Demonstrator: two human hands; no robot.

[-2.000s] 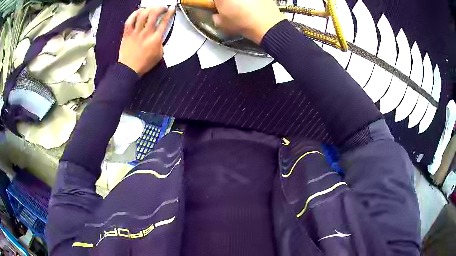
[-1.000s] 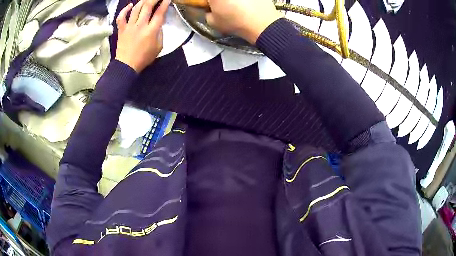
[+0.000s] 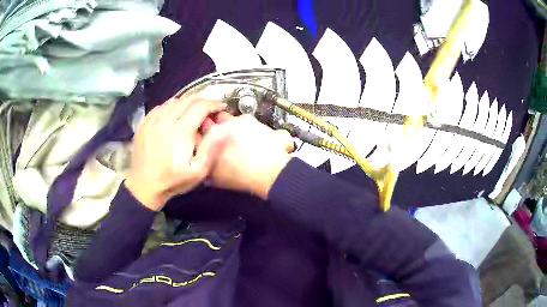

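The silver steam iron (image 3: 249, 101) lies on the row of white curved panels, at the row's left end. My right hand (image 3: 243, 153) is closed around its handle, which is mostly hidden. My left hand (image 3: 171, 147) is against my right hand, over the iron's front left part; its fingers are blurred, and whether they grip anything is unclear. The white panels (image 3: 339, 63) overlap to the right like fish bones, with a speckled grey-brown seam band (image 3: 366, 114) along their middle. Panels under the iron and hands are hidden.
A yellow forked hose (image 3: 360, 160) trails behind the iron, with a blurred yellow length (image 3: 447, 60) crossing the row. Pale green fabric (image 3: 90, 54) and beige fabric (image 3: 84, 162) are heaped at left. A blue strip (image 3: 307, 15) lies on the dark pinstriped cloth (image 3: 372, 21).
The view has shifted, showing more of the table's far side. The iron's back end now shows. My left hand has come over to meet my right hand at the iron.
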